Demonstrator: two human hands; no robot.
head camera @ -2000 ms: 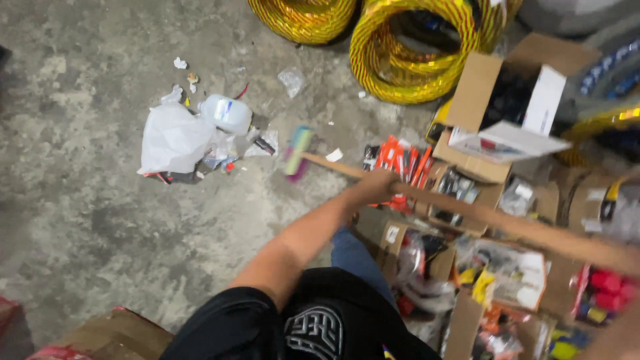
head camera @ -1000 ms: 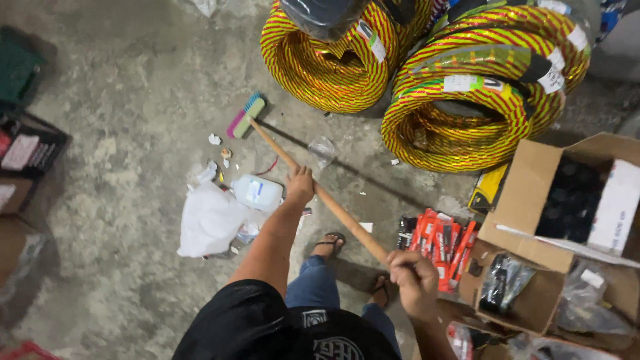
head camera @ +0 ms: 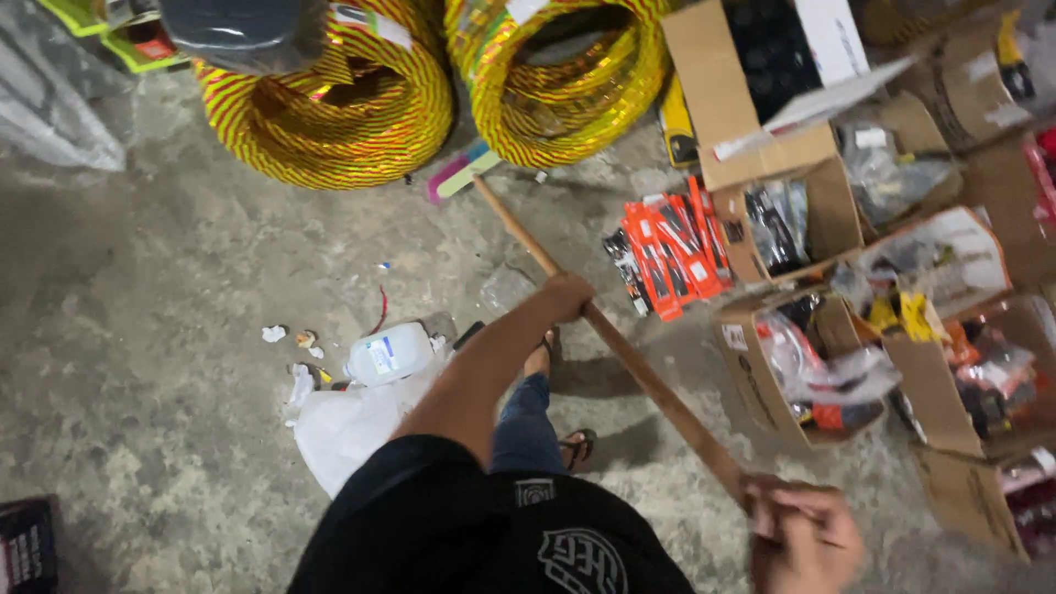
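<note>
Both my hands hold the wooden handle of a broom point(head camera: 631, 356). My left hand point(head camera: 566, 297) is closed round the middle of the handle, and my right hand point(head camera: 796, 516), somewhat blurred, grips its upper end at the lower right. The broom head point(head camera: 462, 173), purple, pale green and blue, touches the concrete floor beside the coiled tyres in striped yellow wrapping point(head camera: 330, 132). Left of my left forearm lie a clear plastic jug point(head camera: 389, 355) with a label, a white plastic bag point(head camera: 351, 429), a red strip point(head camera: 381, 309) and crumpled paper scraps point(head camera: 274, 333).
More wrapped tyres point(head camera: 569, 124) stand at the top. Orange packets point(head camera: 672, 247) lie on the floor to the right, by open cardboard boxes point(head camera: 755, 388) of bagged goods. A clear plastic wrapper point(head camera: 506, 289) is near my left hand. My sandalled feet point(head camera: 577, 448) are below.
The broom head has moved from near the scraps to beside the wrapped tyres. Both hands remain on the handle since one second ago. The view has shifted.
</note>
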